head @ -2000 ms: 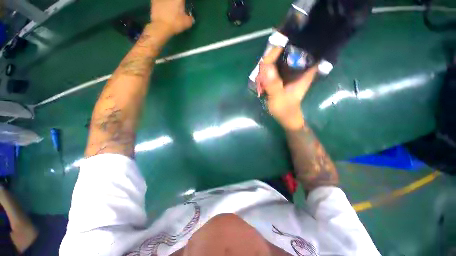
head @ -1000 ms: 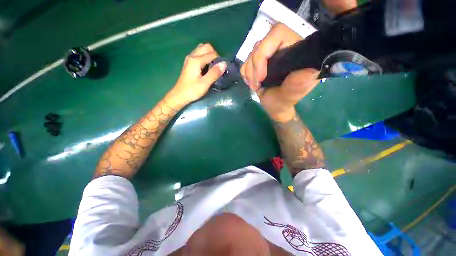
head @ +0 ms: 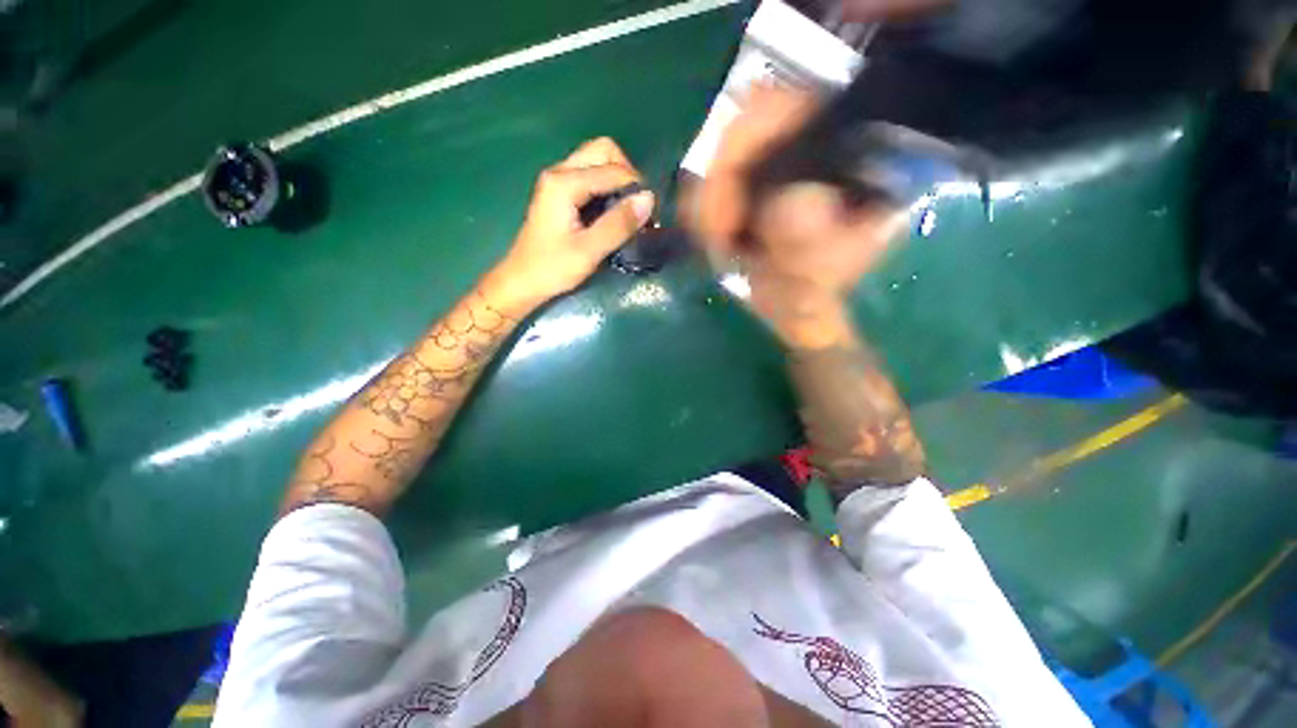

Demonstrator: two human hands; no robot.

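Note:
My left hand (head: 586, 221) holds a small round black unit (head: 636, 250) on the green bench, its fingers covering much of it. My right hand (head: 797, 221) is blurred. It is closed round the black electric screwdriver (head: 981, 93), just right of the unit. The tool's blue-and-white badge shows as a smear. The bit and any screw cannot be made out. The white screw feeder (head: 772, 54) stands behind my right hand, partly hidden by the hand and tool.
Another round black unit (head: 242, 185) stands on the white line at left. Small black parts (head: 168, 359) and a slim blue object (head: 61, 414) lie at far left. A thin dark rod (head: 989, 196) lies at right. Part of another person's arm (head: 34, 694) shows bottom left.
My left hand came from the far left to the centre and holds a unit. My right hand and the screwdriver first shifted slightly left and lower, and are now blurred by motion.

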